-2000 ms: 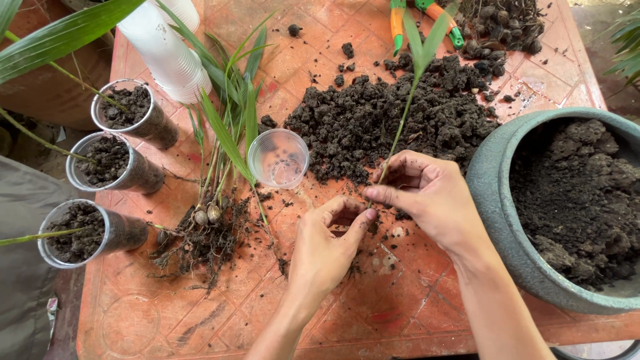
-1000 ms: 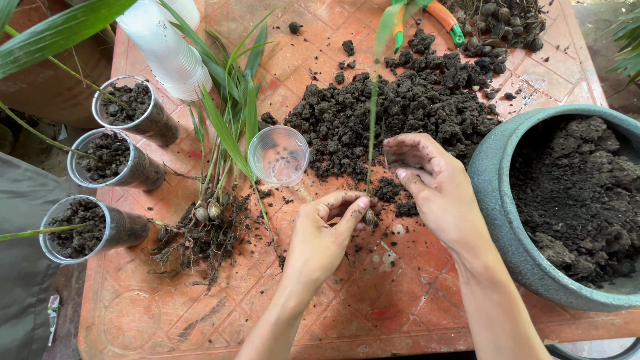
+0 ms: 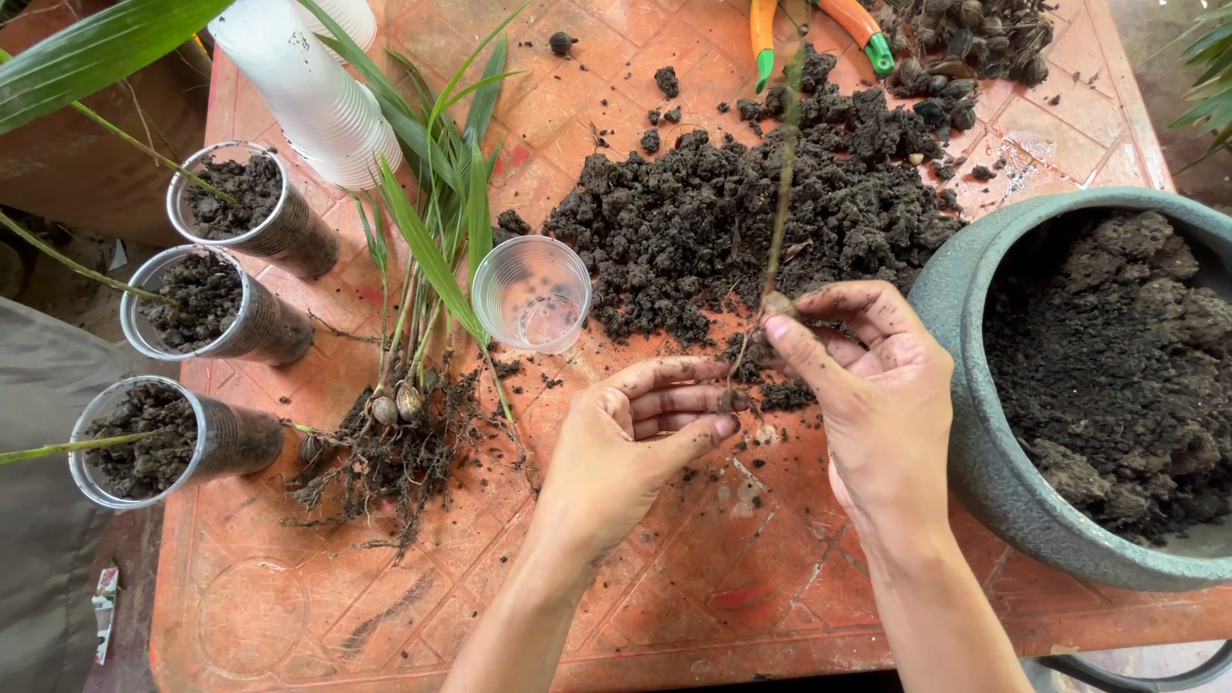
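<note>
Between thumb and fingers, my right hand [image 3: 866,385] holds a palm seedling [image 3: 784,192] by the seed at its base, its thin stem upright. My left hand [image 3: 650,433] pinches the hanging roots just below. Behind the hands lies a heap of dark soil [image 3: 751,217]. An empty clear plastic cup [image 3: 532,294] stands left of the heap. Farther left, a bunch of seedlings [image 3: 423,289] lies with tangled roots and seeds toward me. Several clear cups, such as the nearest soil-filled cup [image 3: 231,441], hold soil and a stem each. The held seedling's top is blurred.
A grey-green pot [image 3: 972,385] of soil stands at the right edge of the orange table [image 3: 318,616]. Stacked plastic cups [image 3: 318,106] lean at the upper left. Orange-and-green handled pruning shears [image 3: 852,29] and a pile of seeds [image 3: 972,38] lie at the back.
The right hand, open beside the stem one second ago, has closed on the seedling's base. The left hand has gone from the base down to the roots.
</note>
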